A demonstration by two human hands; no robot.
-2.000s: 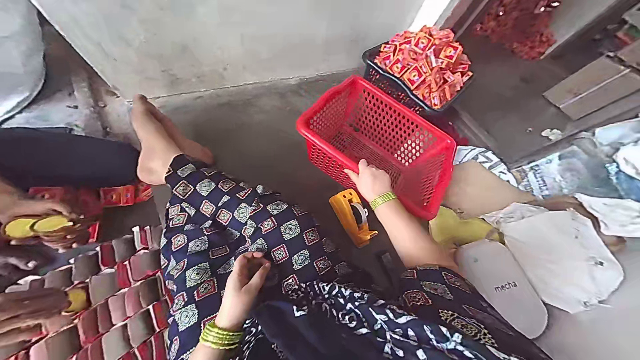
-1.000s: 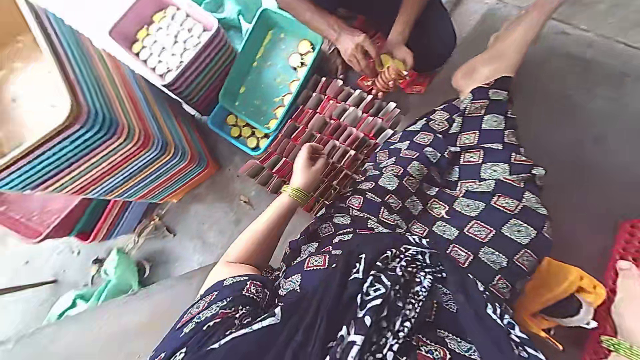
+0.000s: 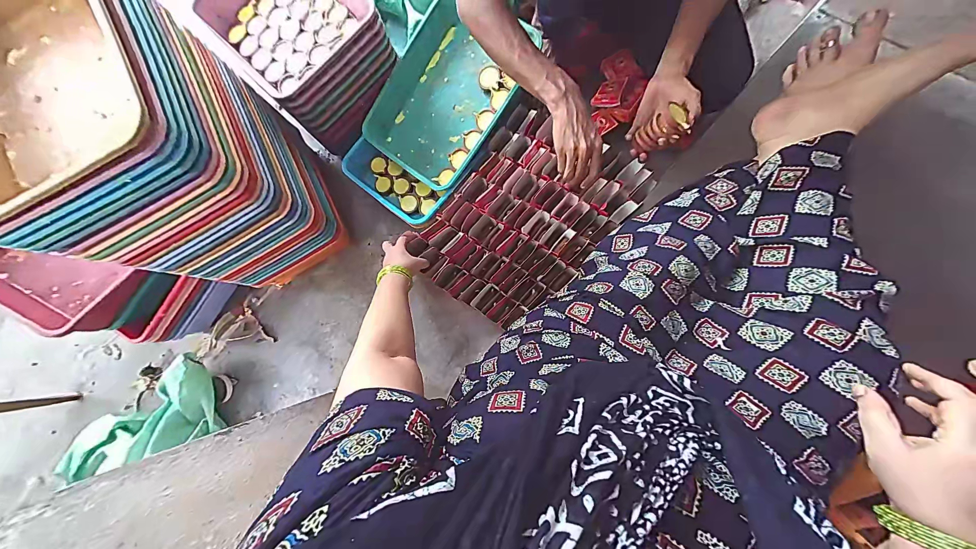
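Note:
My left hand (image 3: pixel 406 255), with green bangles at the wrist, reaches to the near left corner of a block of small dark cylindrical pieces in red wrappers (image 3: pixel 507 229). Its fingers touch the corner pieces; whether they grip one is hidden. At the lower right edge my right hand (image 3: pixel 926 438) hangs beside my patterned trousers with fingers apart and nothing in it. An orange object (image 3: pixel 854 503) shows partly under that hand. Across the block, another person's hand (image 3: pixel 577 145) touches the pieces, and their other hand (image 3: pixel 663 114) holds a stack of round yellow-topped pieces.
Stacked coloured trays (image 3: pixel 229 168) stand at the left, with pink trays (image 3: pixel 76 293) below. Another tray stack (image 3: pixel 335 76) holds round white pieces. Teal trays (image 3: pixel 415 99) with round yellow pieces adjoin the block. Green cloth (image 3: pixel 175 404) lies on the floor at lower left.
The view has swung from the red basket to the block. My left hand has moved from above the block to its corner. The co-worker's one hand has moved onto the pieces.

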